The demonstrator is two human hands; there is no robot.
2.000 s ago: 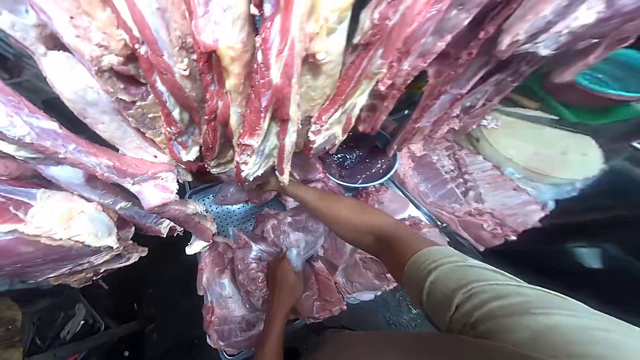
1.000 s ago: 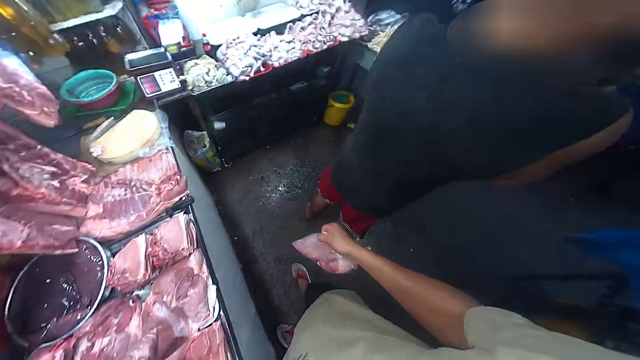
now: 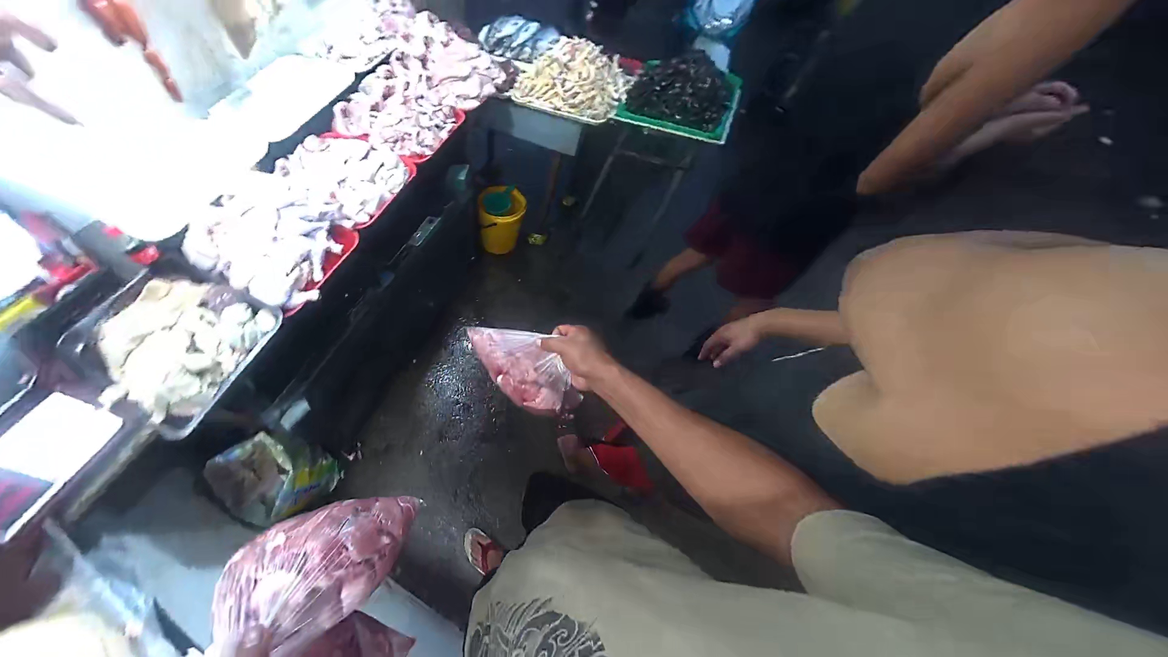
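My right hand (image 3: 584,356) is closed on the gathered top of a clear plastic bag of raw meat (image 3: 525,370), held out over the wet floor. The bag hangs tilted to the left of my fingers. At the lower left lies a larger clear plastic bag of raw meat (image 3: 315,570), with no hand visible on it. My left hand is outside the view.
Trays of raw chicken pieces (image 3: 401,109) line the counter at left, beside a metal tray of pale meat (image 3: 182,347). A yellow bucket (image 3: 501,221) and an open sack (image 3: 269,474) stand on the floor. Other people, with bare arms (image 3: 995,82), are close on the right.
Two seconds ago both my hands were among meat cuts below hanging meat. My right hand now holds a bag, as it did a second ago. The view has swung far to the right.
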